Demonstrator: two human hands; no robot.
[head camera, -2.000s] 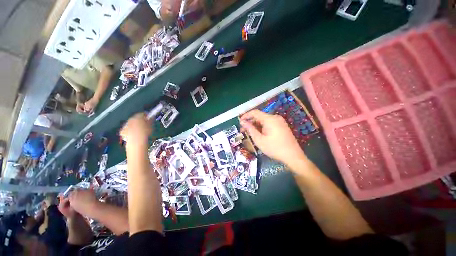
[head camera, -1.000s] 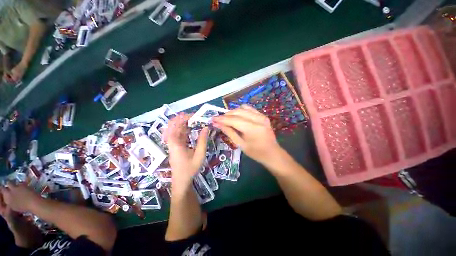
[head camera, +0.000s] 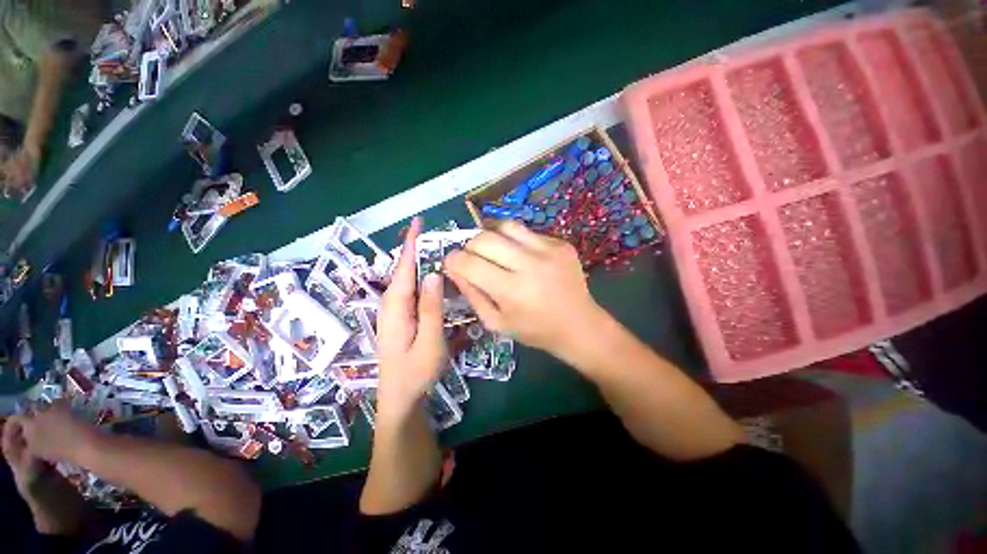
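My left hand (head camera: 409, 325) holds a white plastic housing (head camera: 438, 245) upright between thumb and fingers, above the right end of the heap. A green part shows inside the housing. My right hand (head camera: 520, 284) is at the housing's right side, its fingertips pinched together against it; whether they hold a small part is hidden. The heap of white housings (head camera: 308, 330) lies left of and below my hands. The shallow parts box (head camera: 639, 179) with blue and red components sits just beyond my right hand.
A large pink compartment tray (head camera: 747, 206) with small parts stands at the right. A green conveyor belt (head camera: 455, 87) behind a pale rail carries spaced housings (head camera: 286, 160). Another person's hands (head camera: 49, 433) work at the left; another person's arm (head camera: 38, 119) is at the upper left.
My left hand has come from the belt side with a housing, and my right hand has left the parts box to meet it. Since one second ago both hands have stayed together at the housing.
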